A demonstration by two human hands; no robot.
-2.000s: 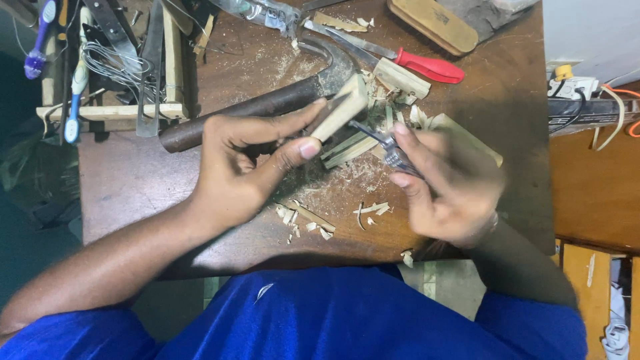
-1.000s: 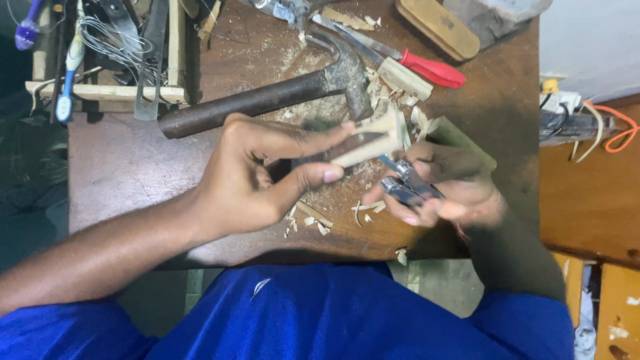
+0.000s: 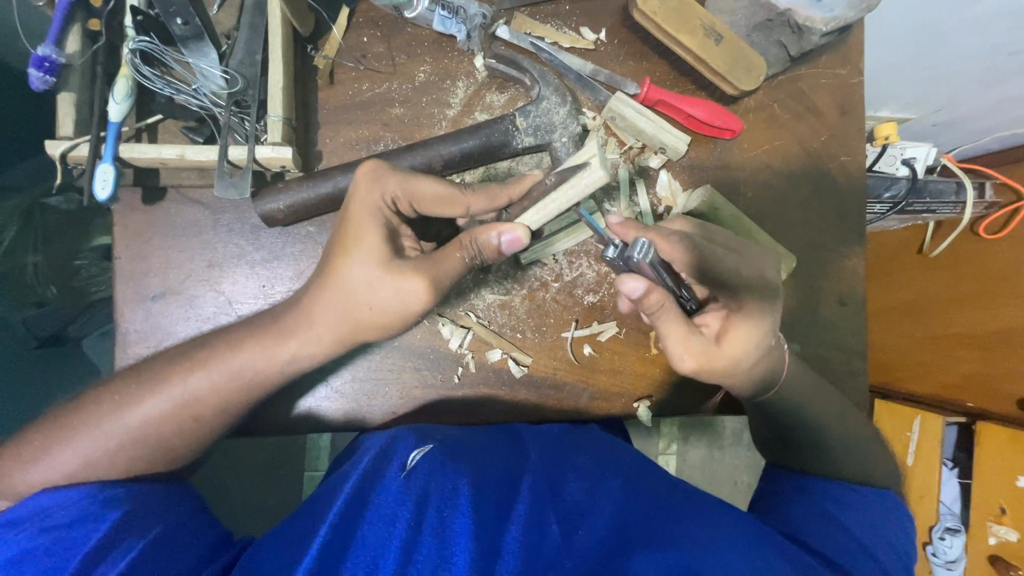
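Note:
Between the thumb and fingers of my left hand (image 3: 416,240) is a pale piece of wood (image 3: 565,192), tilted up to the right, with a dark hollow or inlay along it. My right hand (image 3: 712,296) grips a folding multi-tool (image 3: 652,268); its thin blade (image 3: 592,222) points up-left, just below the wood. A claw hammer (image 3: 416,156) lies behind my left hand, its head near the far end of the wood. Loose wood pieces (image 3: 646,126) and pale shavings (image 3: 480,340) lie around both hands.
A red-handled knife (image 3: 692,110) and a wooden-backed brush (image 3: 700,44) lie at the back. A wooden tray (image 3: 172,156) at the back left holds wire, metal tools and toothbrushes. A flat wood piece (image 3: 744,224) lies behind my right hand. Cables (image 3: 960,184) hang at the right.
The blade in my right hand was close against the wood's end a second ago and now stands a little below it. Both hands keep their hold.

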